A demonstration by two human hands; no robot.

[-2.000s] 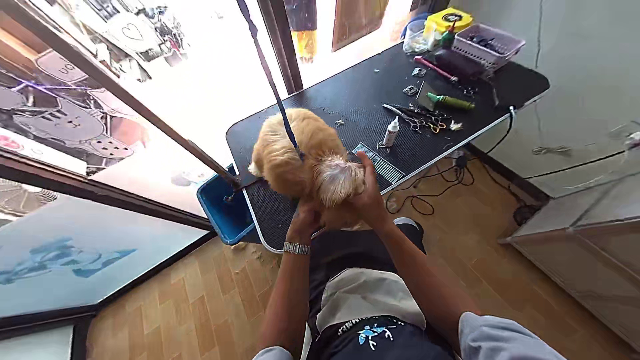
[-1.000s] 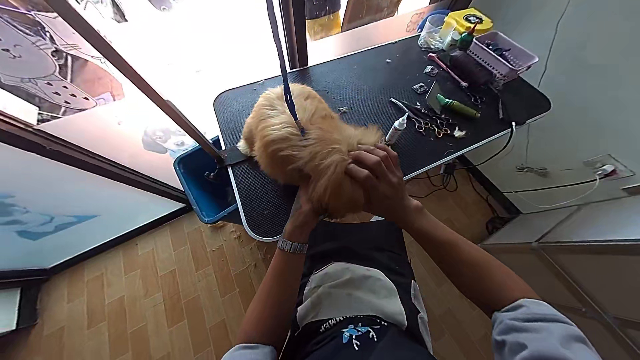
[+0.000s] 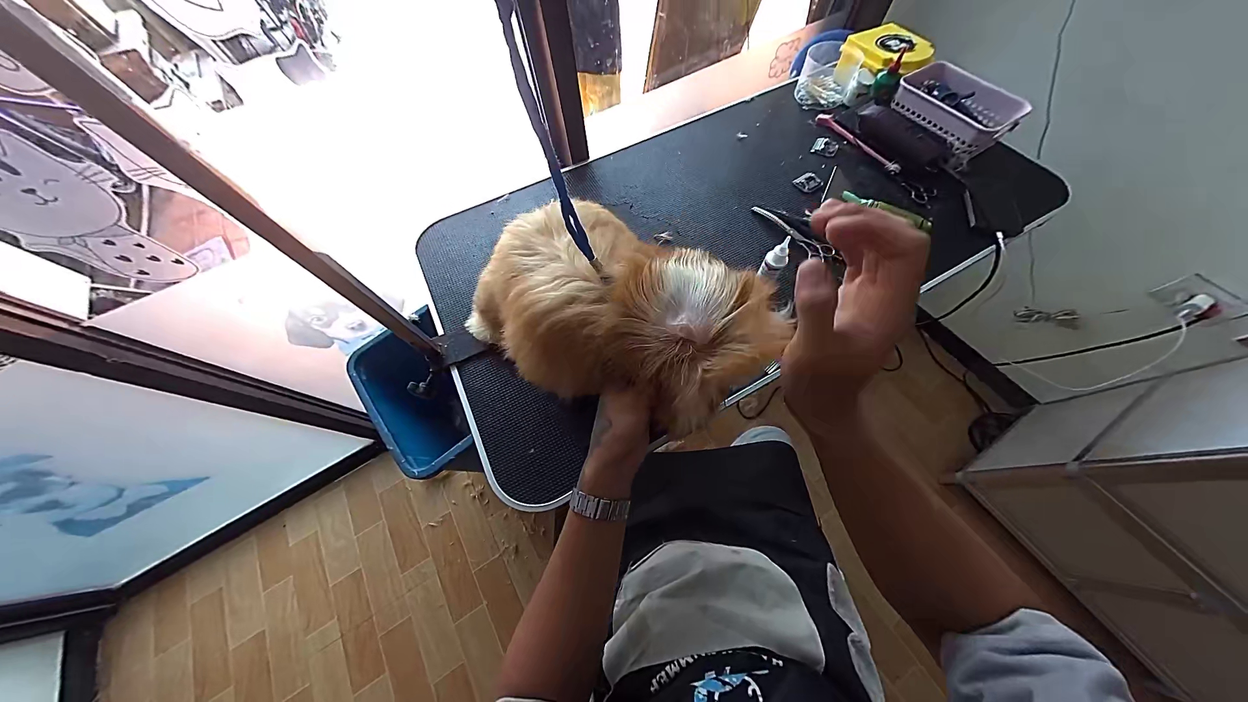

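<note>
A small dog with tan fur (image 3: 561,292) is on the black grooming table (image 3: 673,195), a blue cord (image 3: 561,175) running down to its neck. The top of its head shows a whitish patch. My left hand (image 3: 622,434), with a metal watch at the wrist, is under the dog's head; its fingers are hidden by fur. My right hand (image 3: 853,302) is raised just right of the head, fingers apart and holding nothing. Beyond it lie a white bottle (image 3: 775,257), scissors (image 3: 795,229) and a green-handled tool (image 3: 892,209), partly covered by the hand.
A lilac basket (image 3: 960,107), a yellow box (image 3: 889,47), a clear cup (image 3: 819,88) and a pink-handled tool (image 3: 858,141) stand or lie at the table's far right. A blue bin (image 3: 409,414) is below the left edge. Cables (image 3: 985,390) run along the wall and floor.
My right hand has come off the dog's head and is now raised to its right. My left hand stays beneath the head.
</note>
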